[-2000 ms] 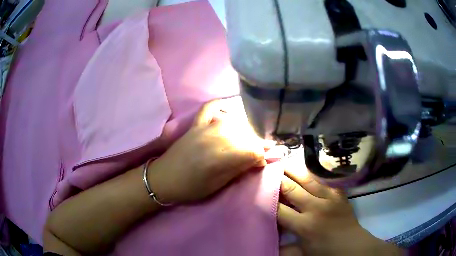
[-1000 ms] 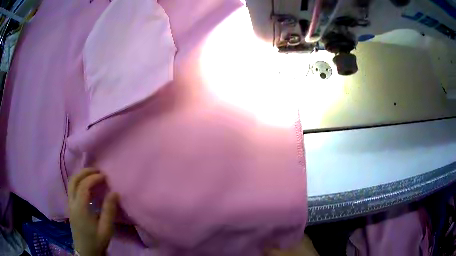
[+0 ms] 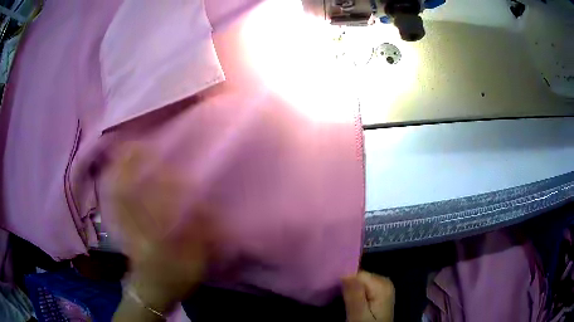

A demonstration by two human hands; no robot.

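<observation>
A pink fabric panel [image 3: 277, 195] lies over the front of the machine table, its stitched seam edge [image 3: 360, 163] running towards me on the right. A paler pink piece [image 3: 157, 56] lies on it at the upper left. My right hand [image 3: 369, 295] pinches the panel's lower right corner below the table edge. My left hand [image 3: 160, 220] is motion-blurred over the panel's left part; whether it grips cloth cannot be told. The sewing machine's presser foot area [image 3: 350, 11] is at the top, above the bright glare; the needle cannot be made out.
The cream machine bed [image 3: 466, 75] and white table [image 3: 453, 157] lie right of the cloth. A grey measuring strip [image 3: 466, 210] follows the curved front edge. Pink pieces [image 3: 494, 277] hang below right. A blue basket [image 3: 60, 299] is at lower left. Layered pink cloth [image 3: 38, 144] lies left.
The hands have left the needle area since the oldest frame. In the last second my left hand has moved right and up across the panel, and my right hand has come into clearer view at the corner.
</observation>
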